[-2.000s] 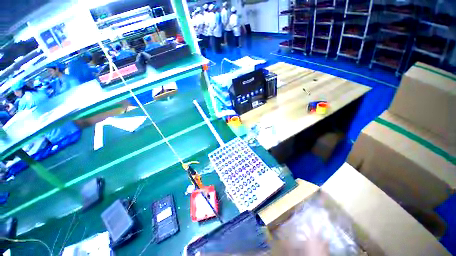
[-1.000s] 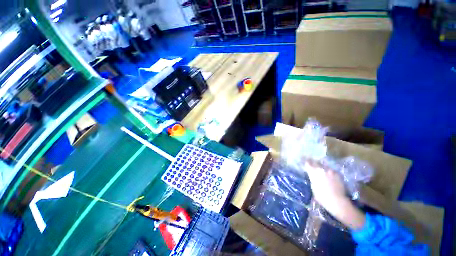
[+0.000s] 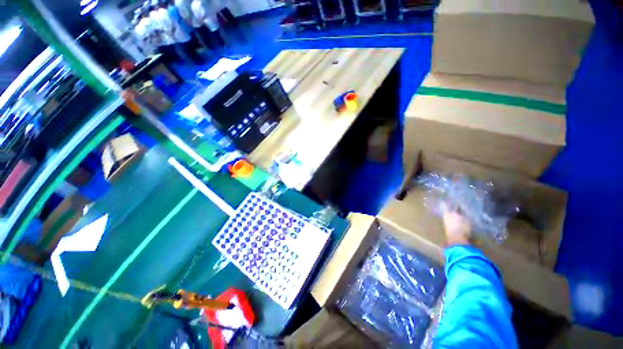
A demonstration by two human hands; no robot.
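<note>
My right hand [image 3: 456,225], in a blue sleeve, holds crinkled clear plastic [image 3: 471,198] over an open brown carton behind the nearer one. The nearer open carton [image 3: 352,249] holds dark parts in clear plastic [image 3: 396,290]. The plastic hides the fingertips. My left hand is not in view. A pale parts tray [image 3: 273,249] with rows of small round parts lies on the green bench, left of the carton. An orange-yellow hand driver [image 3: 198,300] lies by a red holder [image 3: 236,317] at the bottom.
Taped brown cartons [image 3: 485,129] stand stacked behind the open ones. A wooden table [image 3: 314,129] holds a black box [image 3: 242,112] and an orange tape roll [image 3: 350,102]. A white bent sheet [image 3: 78,245] lies on the green bench [image 3: 147,218]. People in white stand far back.
My right hand has moved with the clear plastic from above the nearer carton to the open carton behind it. The dark bagged parts are less covered. The view has shifted slightly.
</note>
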